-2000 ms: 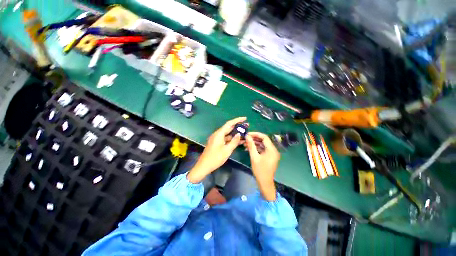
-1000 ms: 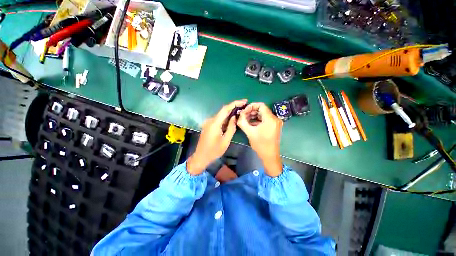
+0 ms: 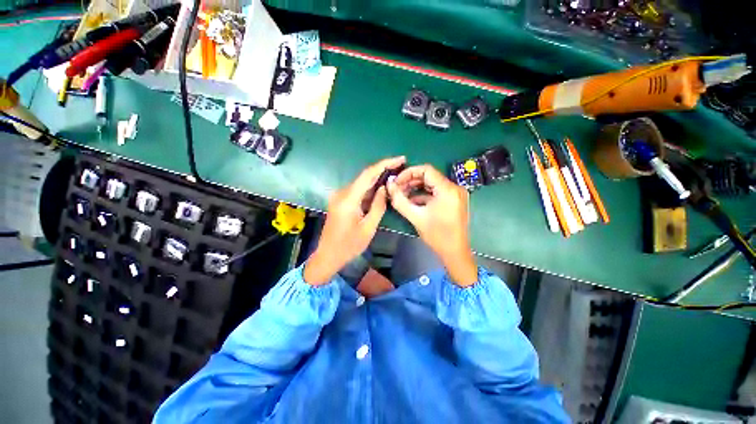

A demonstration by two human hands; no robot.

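Observation:
My left hand (image 3: 350, 212) holds a small black watch module (image 3: 385, 179) upright between thumb and fingers, near the bench's front edge. My right hand (image 3: 433, 204) is beside it, with its thumb and index fingertips pinched at the module; whether they grip a part of it is hidden. Most of the module is covered by the fingers. To the right lies a black display face with coloured dots (image 3: 467, 171), touching a plain black square (image 3: 497, 164). Three dark-grey cases (image 3: 438, 114) with round centres stand in a row behind.
An orange electric screwdriver (image 3: 630, 89), thin orange and white strips (image 3: 566, 186), a round pot (image 3: 611, 151) and a yellow sponge (image 3: 670, 229) are right. A white parts box (image 3: 254, 62) and unit cluster (image 3: 269, 146) are left. A black component tray (image 3: 124, 364) is lower left, by a yellow clip (image 3: 288, 218).
Since one second ago, the view has shifted slightly. My hands stay together at the module, which is tilted more edge-on, and my right fingers are spread a little more.

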